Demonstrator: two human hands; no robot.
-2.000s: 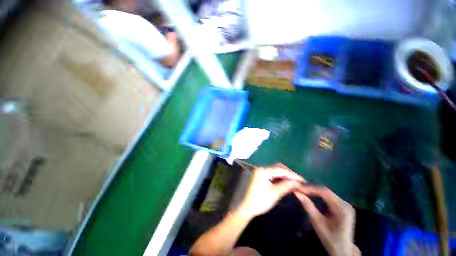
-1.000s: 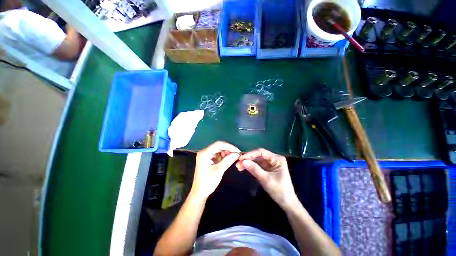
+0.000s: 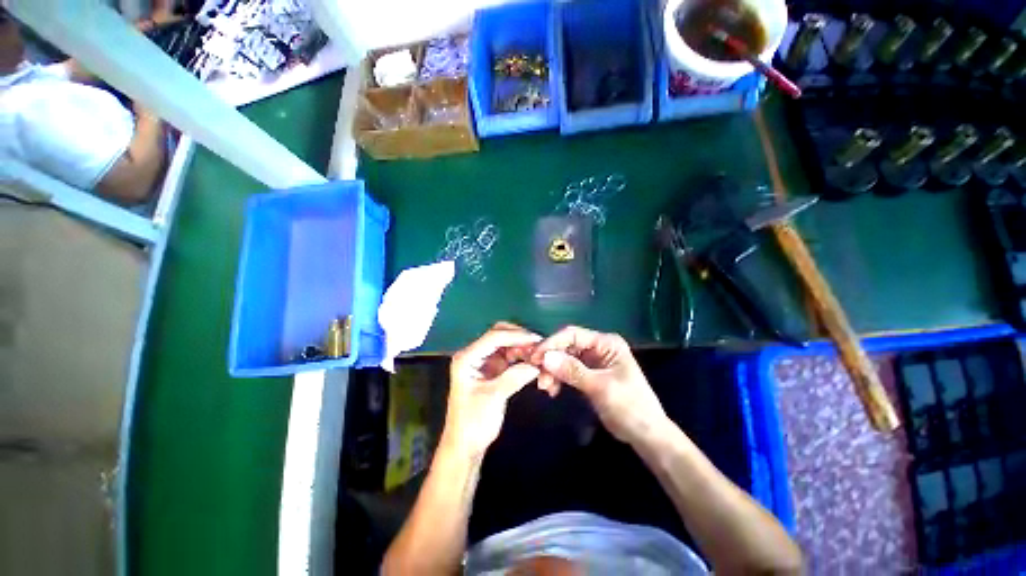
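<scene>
My left hand (image 3: 486, 377) and my right hand (image 3: 587, 369) meet fingertip to fingertip just off the front edge of the bench. Their thumbs and fingers pinch together on something too small to make out; the fingers hide it. Beyond them a grey support block (image 3: 548, 284) lies flat with a small brass ring (image 3: 560, 250) on it. Thin silver retaining rings (image 3: 468, 248) lie in a cluster left of the block, and another cluster (image 3: 592, 195) lies behind it.
Blue shaft tray (image 3: 295, 270) and white cloth (image 3: 414, 308) at left. Divided box (image 3: 419, 137), blue bins (image 3: 512, 118) and grease pot (image 3: 703, 81) at back. Pliers (image 3: 675, 281) and hammer (image 3: 833, 315) right; black panels with brass shafts (image 3: 861, 146) behind. Person's arm (image 3: 144, 158) upper left.
The view has swung from the left side and settled over the bench. Both hands stay together at the fingertips. The brass ring remains on the block.
</scene>
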